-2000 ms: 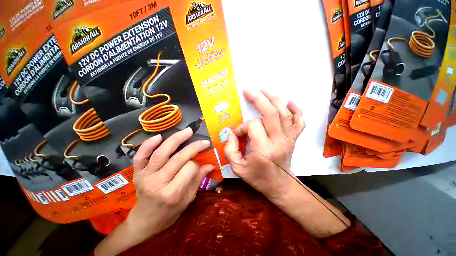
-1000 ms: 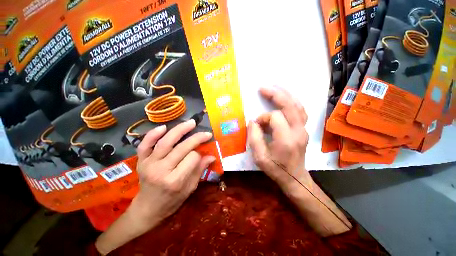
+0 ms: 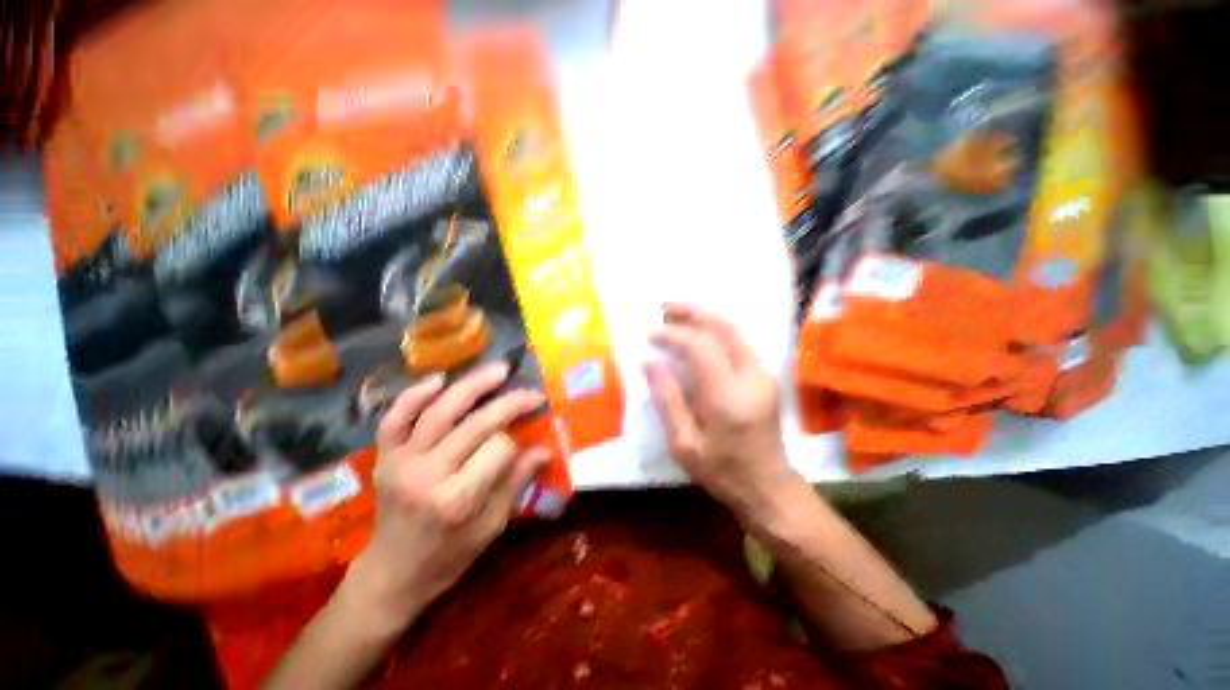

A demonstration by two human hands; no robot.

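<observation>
The picture is blurred. Flat orange and black cartons (image 3: 290, 216) lie fanned and overlapping at the left. The top carton's yellow side panel (image 3: 546, 276) faces the middle, with a small pale shiny sticker (image 3: 584, 378) near its bottom. My left hand (image 3: 452, 465) lies with spread fingers on the lower part of the top carton. My right hand (image 3: 722, 404) is to the right of the panel, over the white table, fingers bent and apart, not touching the carton. I see nothing in it, though blur could hide something tiny.
A loose overlapping pile of cartons (image 3: 931, 344) lies on the white table (image 3: 681, 175) at the right. A crumpled yellow-green thing (image 3: 1198, 276) is at the far right edge. A grey surface (image 3: 1079, 593) shows below the table at the lower right.
The view has shifted, showing more at the right. My right hand has moved away from the sticker it touched two seconds ago. My left hand stays on the cartons.
</observation>
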